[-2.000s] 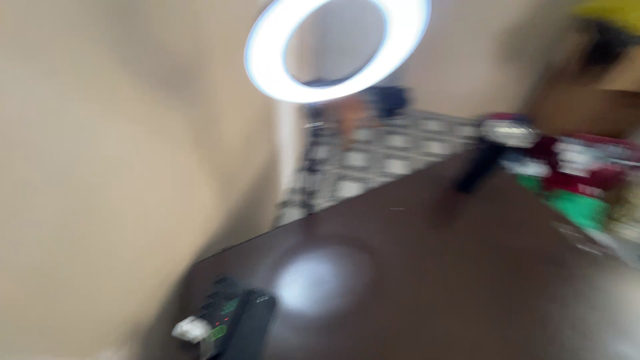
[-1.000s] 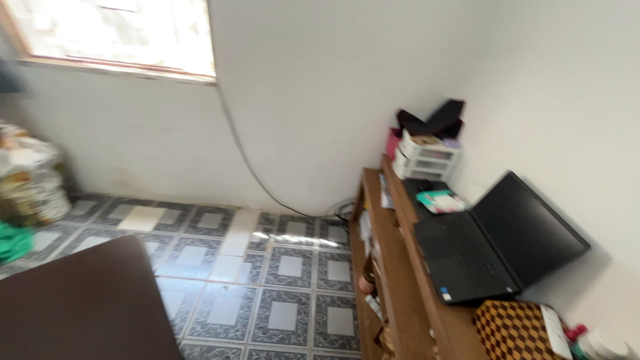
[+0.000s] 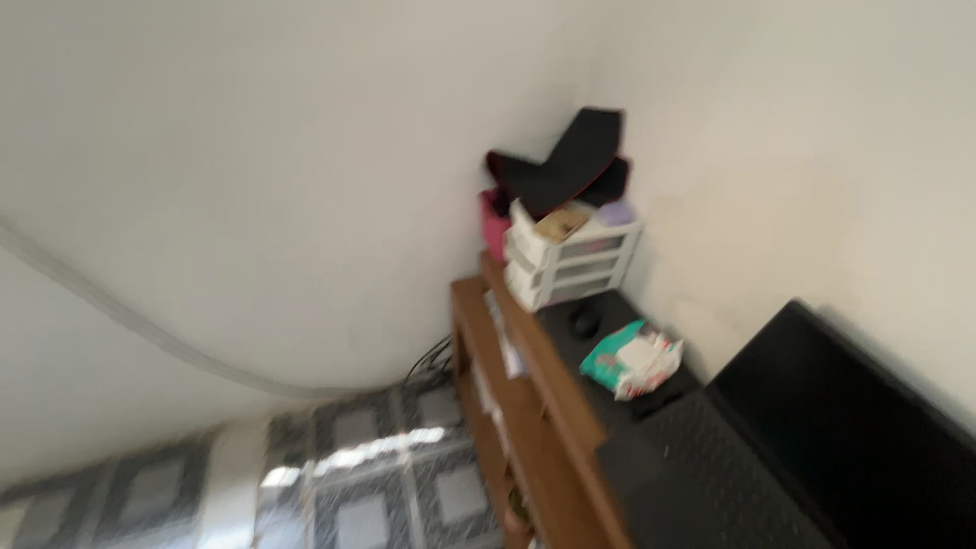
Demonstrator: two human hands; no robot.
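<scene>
Neither my left hand nor my right hand shows in the head view. At the lower right, an open black laptop (image 3: 846, 427) rests on a wooden desk with shelves (image 3: 564, 412). Beyond its keyboard lies a teal and white soft packet (image 3: 634, 360), with a black mouse (image 3: 585, 322) close by on a dark mat. A small white plastic drawer unit (image 3: 583, 263) stands at the desk's far end. On top of it are a folded black sheet with red edging (image 3: 568, 171), a tan item (image 3: 563, 223) and a purple item (image 3: 616, 213).
A pink container (image 3: 495, 226) is beside the drawer unit. Papers (image 3: 505, 343) lie on the shelf below the desktop. Black cables (image 3: 435, 357) gather at the wall's foot, and a grey cable (image 3: 175, 345) runs down the wall. Patterned tiles (image 3: 362, 488) cover the floor.
The view has swung from the dark brown table and ring light to the desk with the laptop. The window and the brown table's corner, seen a second ago, are out of view.
</scene>
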